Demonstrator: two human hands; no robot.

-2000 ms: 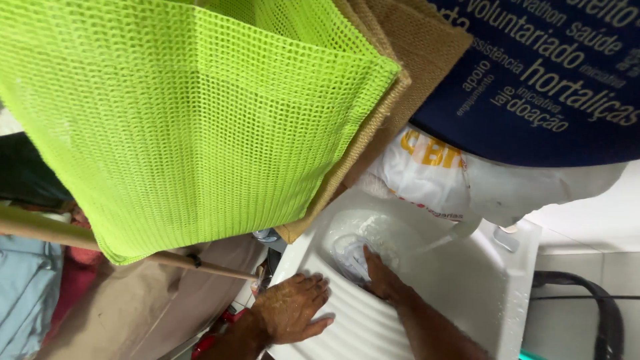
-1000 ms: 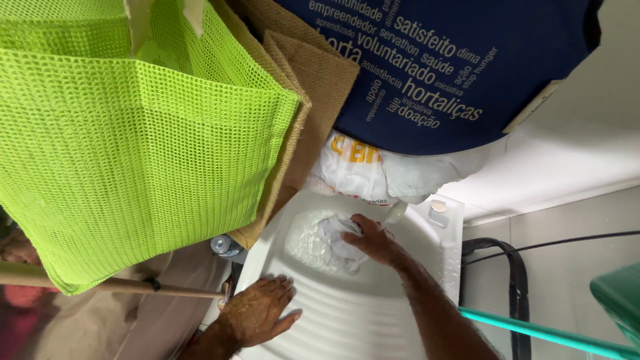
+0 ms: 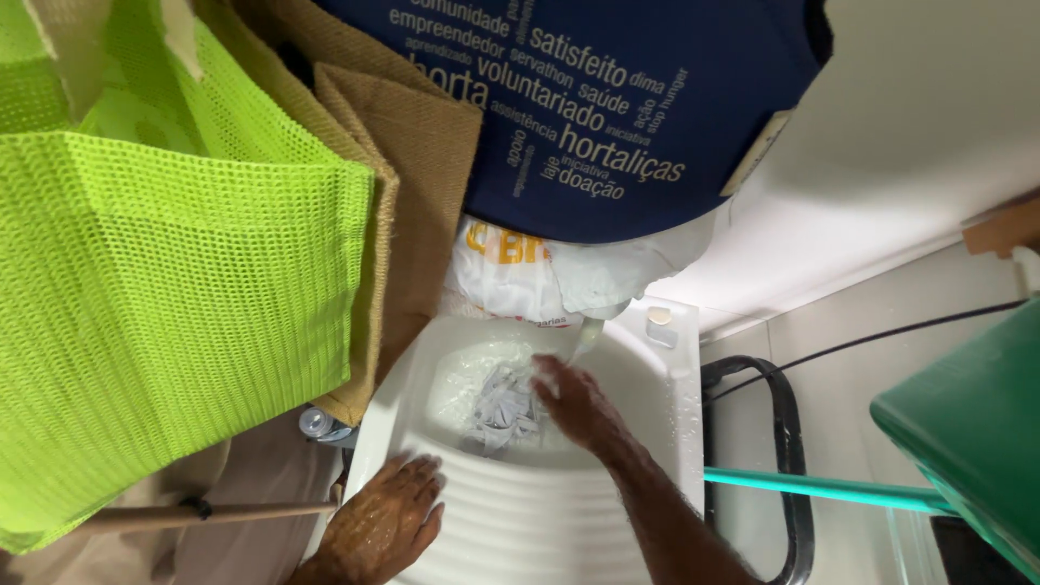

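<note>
A wet, light grey cloth lies bunched in the basin of a white laundry sink, with water around it. My right hand is just right of the cloth, fingers apart, near the thin stream from a pale tap spout; it grips nothing. Wet and spread, my left hand rests on the sink's left edge beside the ribbed washboard, holding nothing. A small piece of soap sits at the sink's back right corner.
A lime green mesh bag, a brown burlap bag, a navy printed cloth item and white plastic bags hang over the sink. Right are a turquoise pole, a black frame and a green container. A wooden pole is left.
My right hand has let go of the cloth and moved off to its right. My left hand stays at the sink's left edge. The view has shifted right.
</note>
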